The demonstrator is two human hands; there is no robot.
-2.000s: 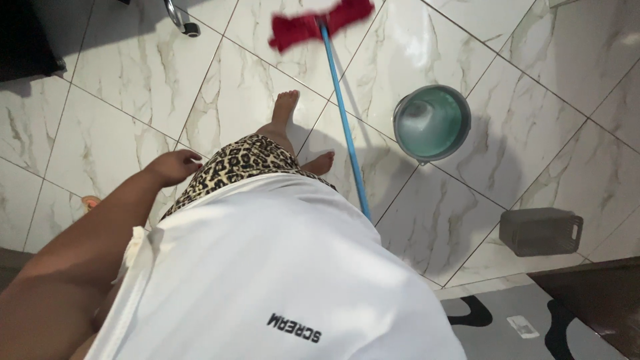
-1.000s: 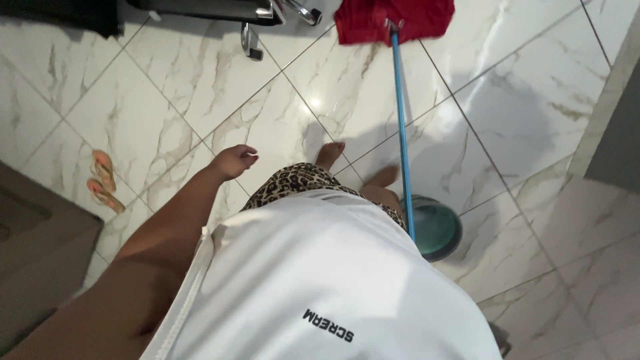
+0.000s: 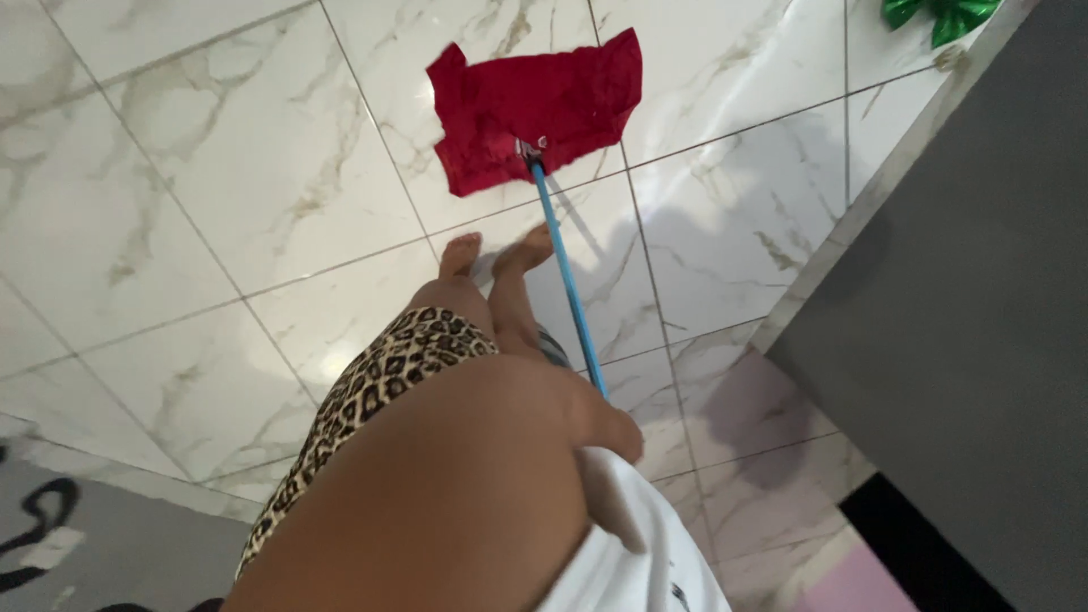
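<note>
A dark red cloth [image 3: 544,106] lies spread on the tiled floor at the top middle, draped over the head of a floor squeegee or mop. Its blue pole [image 3: 568,272] runs down from the cloth toward my body. My left arm crosses in front of me, and my left hand [image 3: 619,432] is curled at the near part of the pole, which passes out of sight there; the separate fingers do not show. My right hand is not in view. Just behind my leg, a small part of the grey bucket [image 3: 552,347] shows.
Pale marbled tiles [image 3: 170,212] surround my bare feet. At the right stands a grey wall or panel [image 3: 960,280] with a stone edge. A shiny green bow [image 3: 943,17] lies at the top right. A grey patterned surface [image 3: 127,552] is at the lower left.
My left hand, away from the pole at the left before, has come across my body to it. The view has shifted; the chair and orange sandals are out of sight.
</note>
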